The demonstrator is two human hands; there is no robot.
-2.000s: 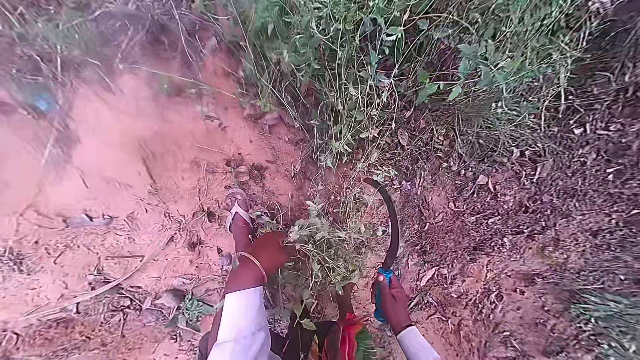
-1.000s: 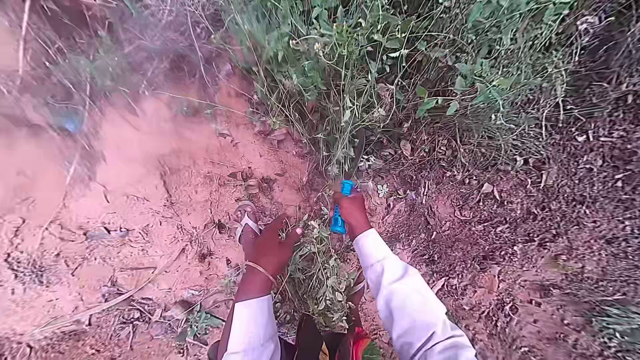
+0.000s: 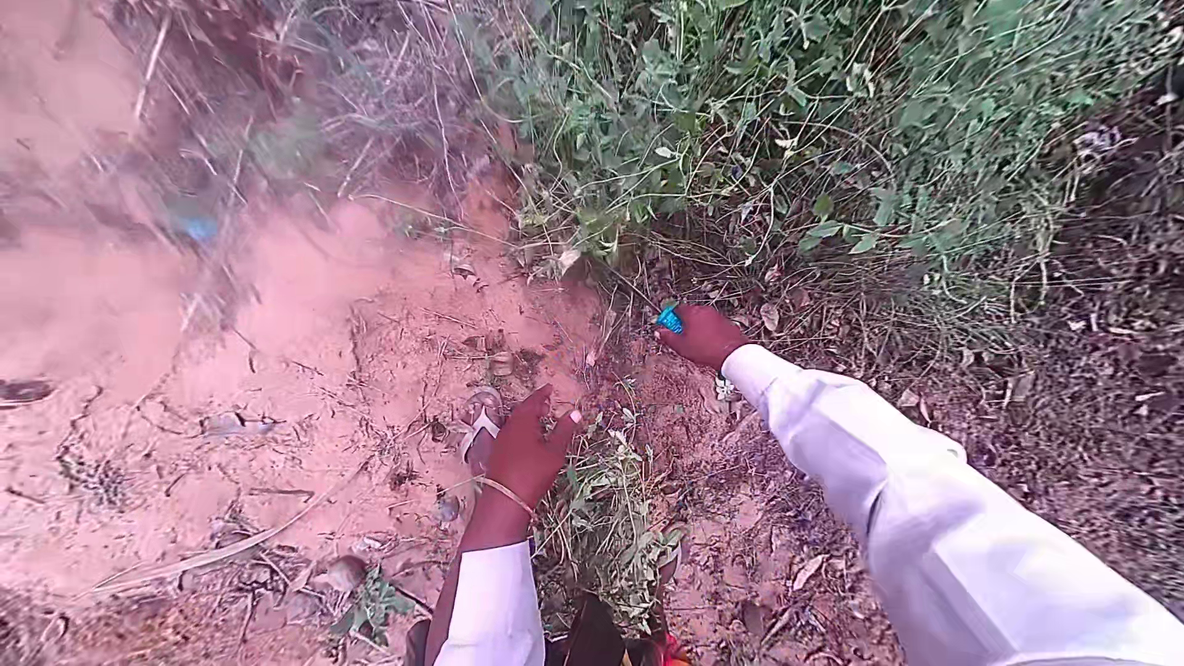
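My right hand (image 3: 703,337) is closed on the blue handle of a sickle (image 3: 669,320). Its dark blade runs up and left toward the base of the standing green plants (image 3: 740,139), and most of it is hidden among stems. My left hand (image 3: 532,449), with a thin band at the wrist, hovers lower left, thumb and fingers apart. Beside it, to the right, a heap of cut greenery (image 3: 606,518) lies low in front of my body; no stems show between the fingers.
A sandalled foot (image 3: 481,416) stands on reddish soil just behind my left hand. A long dry stalk (image 3: 213,555) lies at the lower left. Dry leaf litter (image 3: 1091,416) covers the ground at right. A small blue thing (image 3: 200,228), blurred, is at the upper left.
The sickle blade, in full view two seconds ago, is now mostly hidden at the plants' base. My right hand has moved rightward since one second ago. My left hand has come off the greenery it held.
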